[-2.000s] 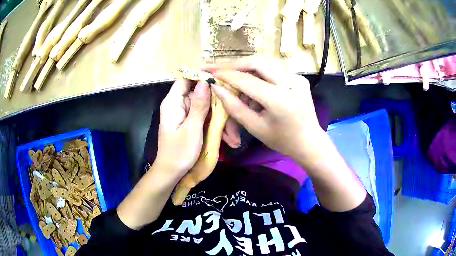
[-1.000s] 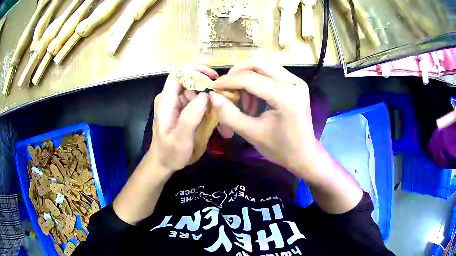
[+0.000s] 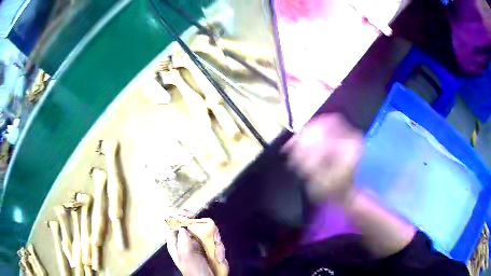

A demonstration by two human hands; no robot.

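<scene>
My left hand [image 3: 186,252] holds a tan moulded leg piece [image 3: 203,229] at the bench's front edge, its foot end pointing left over the edge. My right hand [image 3: 327,153] is blurred, off the leg, in the air between the bench edge and the right blue bin; whether it holds anything cannot be told. The crusted grey work plate [image 3: 183,180] lies on the bench just beyond my left hand.
Tan legs [image 3: 113,186] lie side by side at the left. Two more [image 3: 196,110] lie beyond the plate, by a black cable [image 3: 215,83] and a clear panel [image 3: 242,59]. A green conveyor-like surface [image 3: 70,102] curves behind. The right blue bin [image 3: 420,172] holds whitish material.
The view has swung to the right and tilted. My right hand has left the leg and moved away to the right. My left hand still holds the leg. The left parts bin is out of view.
</scene>
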